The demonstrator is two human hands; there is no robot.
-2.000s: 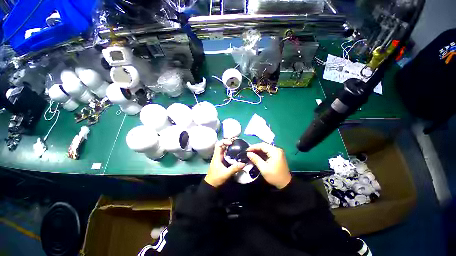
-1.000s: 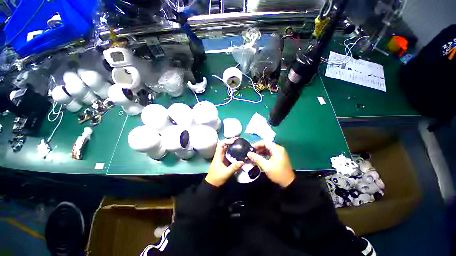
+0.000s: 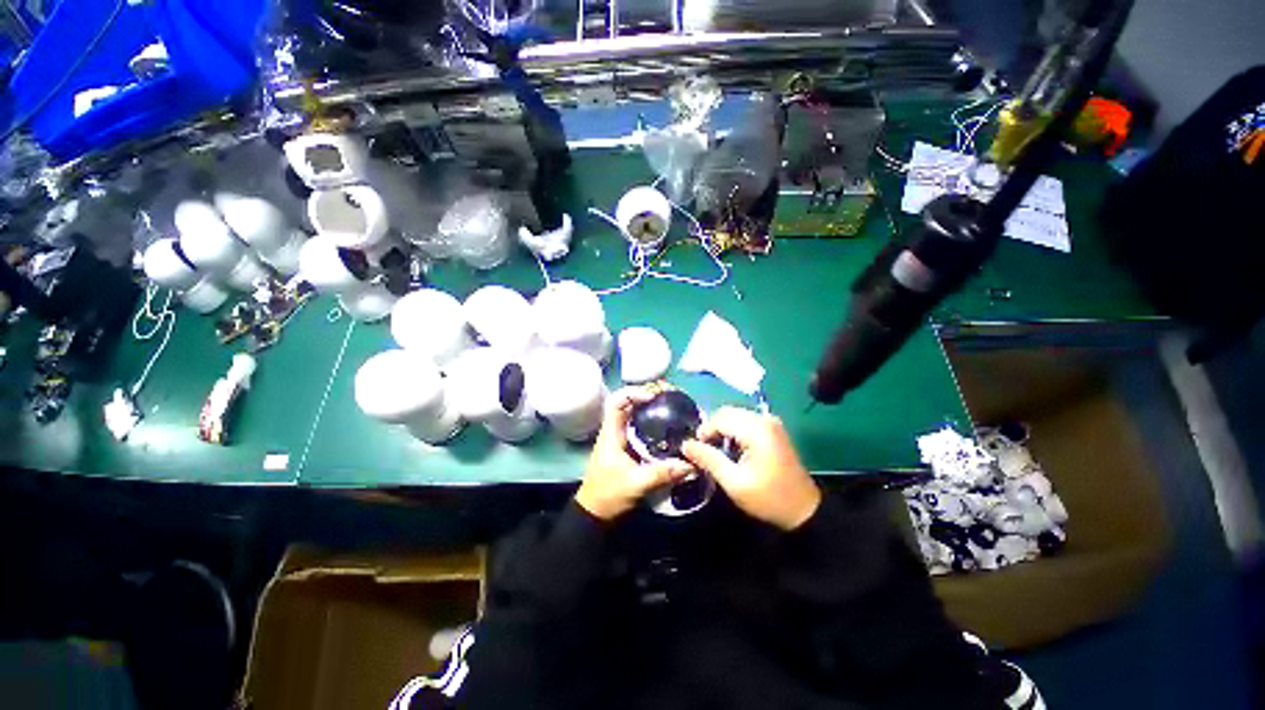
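Observation:
My left hand (image 3: 617, 458) and my right hand (image 3: 759, 469) hold a white camera with a glossy black face (image 3: 666, 420) at the bench's front edge. The left fingers wrap its left side. The right fingertips press at the lower right of the black face. The white base shows below, between the hands, partly hidden. White camera housings (image 3: 402, 387) stand in a cluster to the left. A white round cap (image 3: 642, 355) and a flat angular white piece (image 3: 721, 354) lie just beyond the hands.
A black electric screwdriver (image 3: 888, 305) hangs over the right of the green mat (image 3: 652, 312). A wired white part (image 3: 644, 218) and a metal box (image 3: 827, 169) stand behind. A cardboard box (image 3: 1110, 513) with small parts is at right, another box (image 3: 361, 566) below left.
The hanging screwdriver swung left, then back right. The hands stay around the camera, with the black face tilted slightly differently and the right fingers shifted a little.

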